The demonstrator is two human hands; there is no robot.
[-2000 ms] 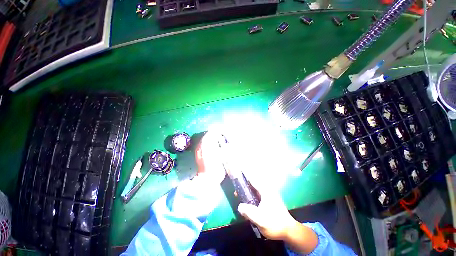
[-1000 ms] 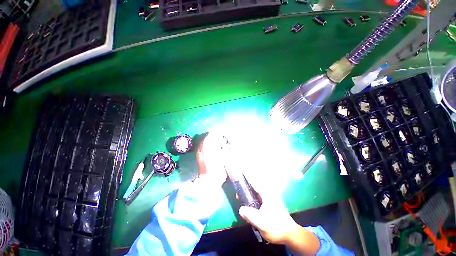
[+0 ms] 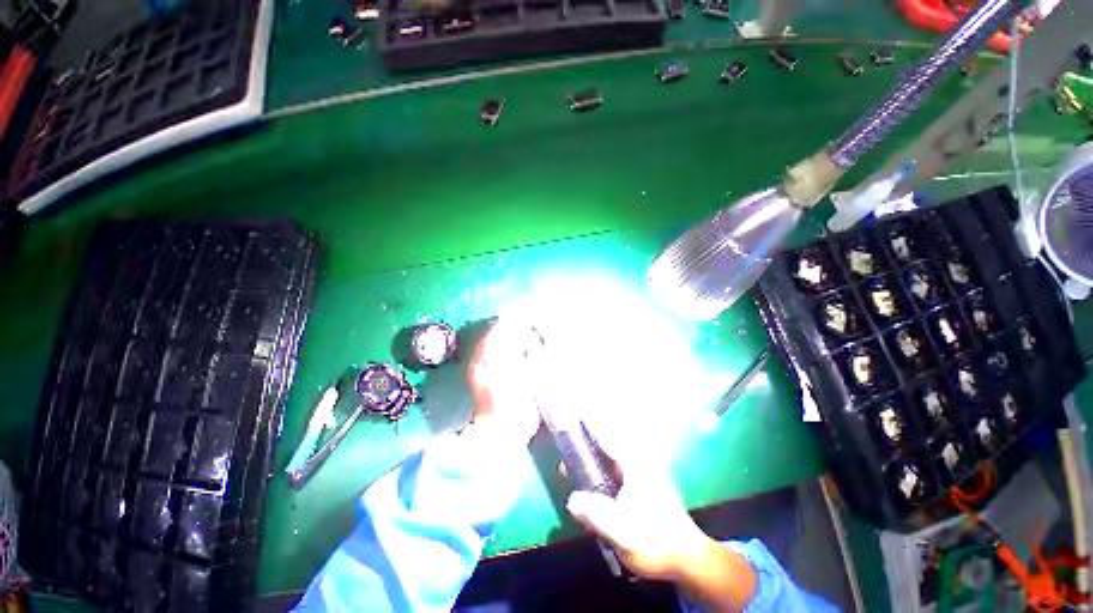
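Observation:
My right hand [image 3: 641, 521] is closed around a dark stick-like tool [image 3: 580, 453], slanted up and left, its tip lost in the white glare. My left hand [image 3: 506, 383] is at the tool's upper end, mostly washed out; a small part [image 3: 527, 343] shows faintly at its fingers. I cannot make out its shape. Left of my hands lie a round dark part with a pale centre [image 3: 433, 344] and a ringed round part [image 3: 381, 390]. A slim dark tool [image 3: 326, 447] touches the ringed part, with a pale sliver [image 3: 316, 422] beside it.
A silver cone lamp [image 3: 724, 256] hangs above right of my hands. A thin tool [image 3: 742, 381] lies right of the glare. A filled black tray [image 3: 929, 347] is at right, stacked black trays [image 3: 168, 395] at left. Small components [image 3: 585, 99] lie along the far bench. Orange-handled pliers [image 3: 1040, 575] are at lower right.
More small components show in the row on the far bench, at its left end. My hands and the held tool stay nearly in place. The view has shifted slightly.

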